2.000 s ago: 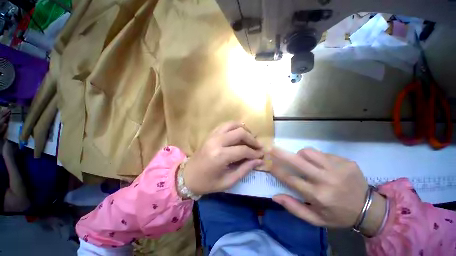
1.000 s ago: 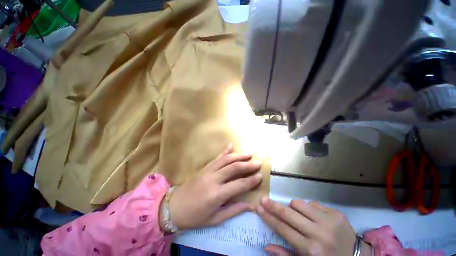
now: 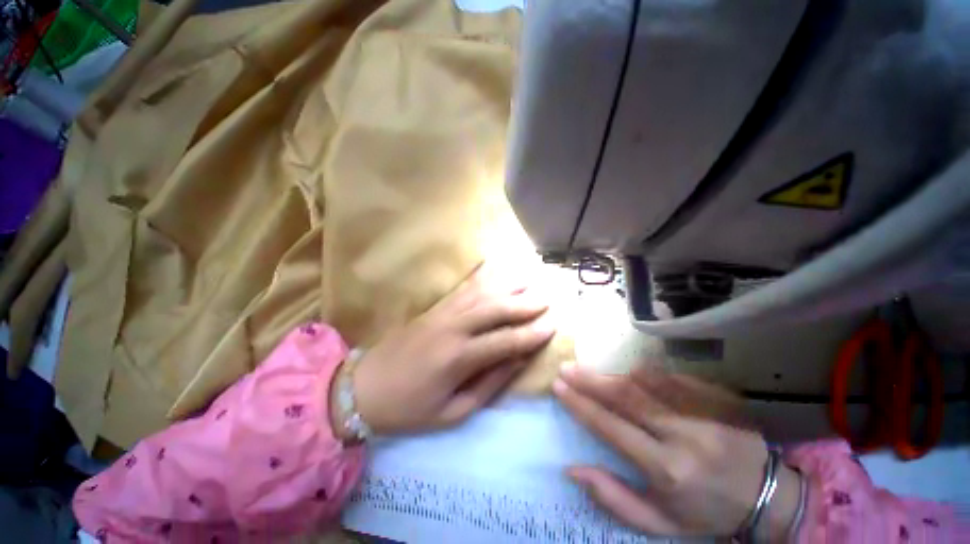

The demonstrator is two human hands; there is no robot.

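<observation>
Tan-gold cloth [image 3: 415,159] lies spread left of the white sewing machine head [image 3: 681,138], with its right edge in the lamp glare by the needle area. My left hand [image 3: 457,345] lies flat on the cloth's lower right part, fingers towards the presser foot [image 3: 598,270]. My right hand [image 3: 665,446] is partly blurred, with its index fingertip on the cloth's lower right corner beside my left fingers. It grips nothing that I can see. Glare hides the needle.
Orange-handled scissors [image 3: 888,388] lie right of the needle area. A printed ruler strip [image 3: 468,510] runs along the table's front edge. Rolled tan pieces [image 3: 37,276] lie at the far left. A green basket [image 3: 80,37] and a purple surface [image 3: 27,170] are behind them.
The view has dropped closer over the machine head. The cloth corner and both hands are nearer the presser foot than a second ago. Earlier, both hands pinched the cloth's corner; now my left hand lies flat.
</observation>
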